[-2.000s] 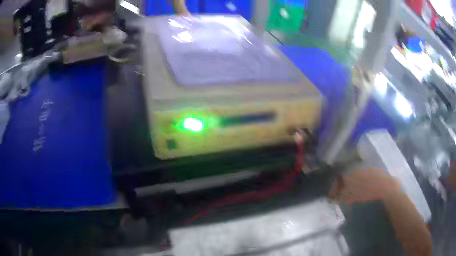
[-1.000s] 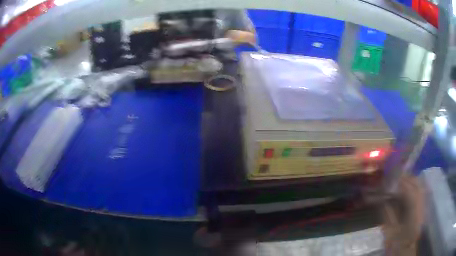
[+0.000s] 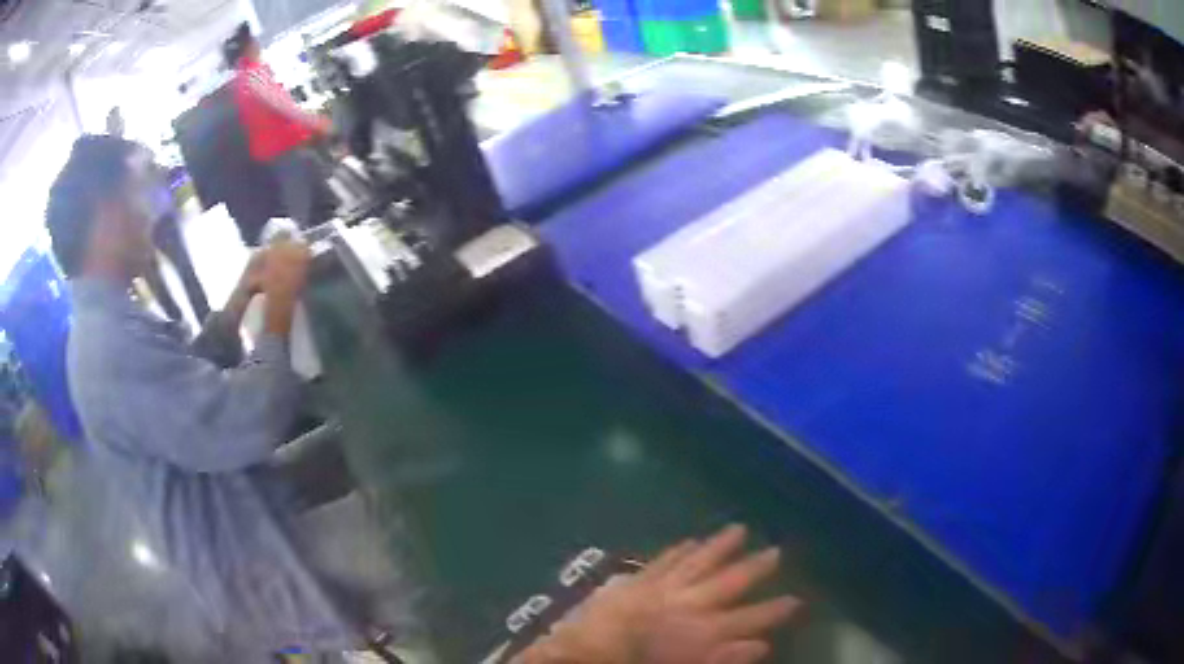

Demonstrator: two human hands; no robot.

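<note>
My left hand (image 3: 688, 603) is at the bottom centre over the dark green bench, blurred, its fingers spread and nothing in it. A dark strip with white outlined shapes (image 3: 558, 607) lies right beside the wrist; I cannot tell what it is. A stack of white power strips (image 3: 786, 240) lies on the blue mat (image 3: 961, 376), beyond and to the right of the hand. White cords (image 3: 974, 175) lie bunched at the far end of the stack. My right hand is out of the picture.
A person in grey-blue clothes (image 3: 182, 376) works at the left beside a black upright machine (image 3: 435, 169). Another person in red (image 3: 270, 114) is farther back. A second blue mat (image 3: 597, 145) lies behind the machine. Black items stand at the far right.
The view has swung left; the tester and my right hand have left the picture. The coworker, the black machine and my spread left hand now show. The strip stack appears nearer the middle.
</note>
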